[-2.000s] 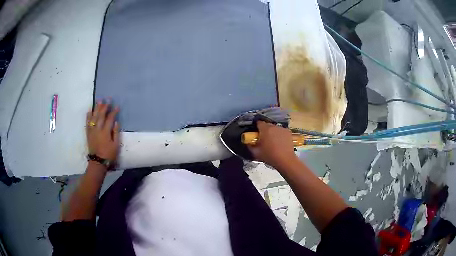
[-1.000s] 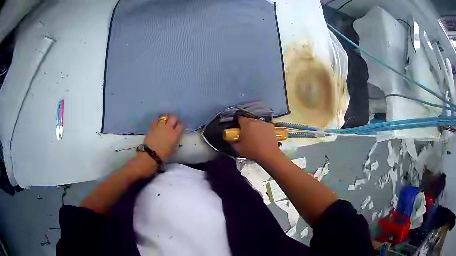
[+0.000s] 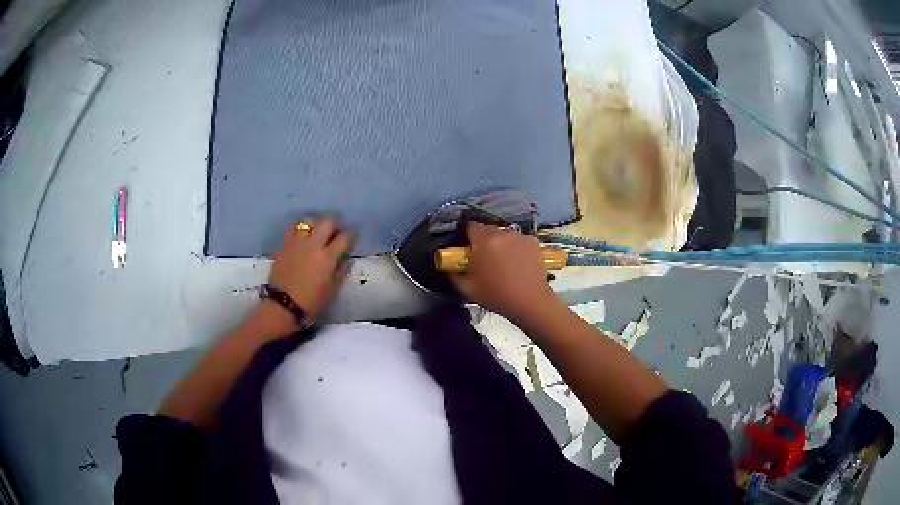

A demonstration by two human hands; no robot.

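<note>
The blue-grey garment panel [image 3: 395, 118], with thin dark side edges, lies flat in front of me. My right hand [image 3: 501, 264] is closed around the orange-yellow handle of the dark steam iron [image 3: 424, 247]. The iron sits on the panel's near edge, right of the middle, its pointed tip to the left. My left hand [image 3: 311, 264] rests on the near edge, left of the iron, fingers on the cloth and slightly blurred. I cannot tell whether it pinches the hem. The iron and my left hand hide parts of that edge.
The off-white table cover [image 3: 158, 148] has a brown scorch stain [image 3: 624, 170] at right. A thin pink-and-blue item [image 3: 120, 227] lies at left. Light blue hoses [image 3: 730, 253] run right from the iron. White scraps litter the floor; a red item [image 3: 773, 446] is at lower right.
Since the oldest frame, my left hand has moved right from the panel's left corner along the near edge. The iron has moved left in my right hand. The panel appears shifted slightly right in view.
</note>
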